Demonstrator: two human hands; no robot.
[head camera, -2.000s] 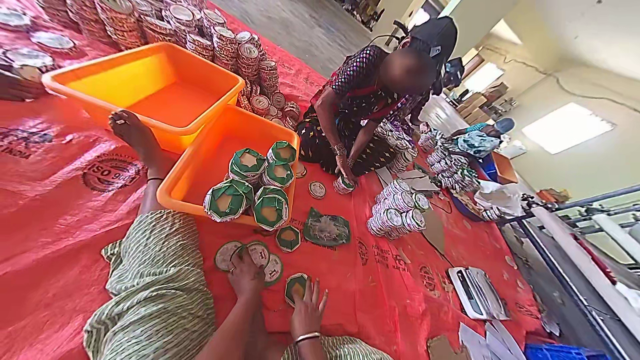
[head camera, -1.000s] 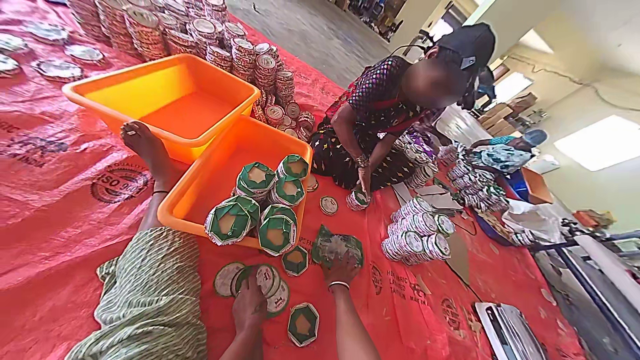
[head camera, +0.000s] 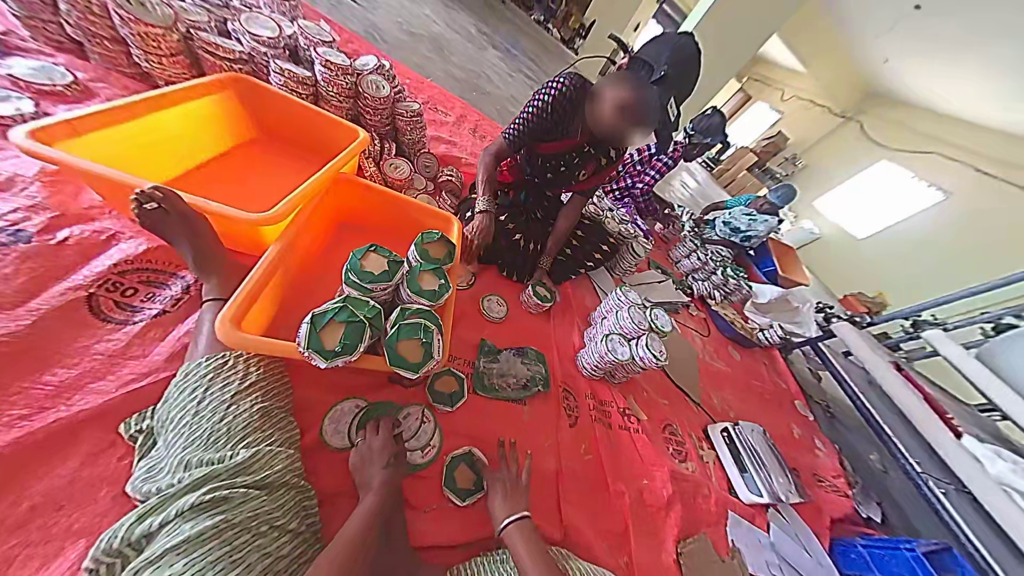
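Observation:
My left hand rests on a group of round printed discs lying on the red sheet; whether it grips one is hard to see. My right hand, fingers spread, lies flat beside a green-wrapped round pack and touches or nearly touches its edge. A smaller green-wrapped pack sits above, near the orange tub's corner. Right of that one is a green plastic piece with clear film. Stacks of green-wrapped round packs stand in the near orange tub.
Another orange tub stands behind. A seated co-worker holds round packs across from me. Stacked packs stand to the right, with a weighing scale and cardboard pieces nearer. Tall stacks rise at the back.
My right hand has moved from the green plastic piece back to beside the nearer green-wrapped pack. My left hand stays at the discs. The co-worker's hands, together earlier, are now apart.

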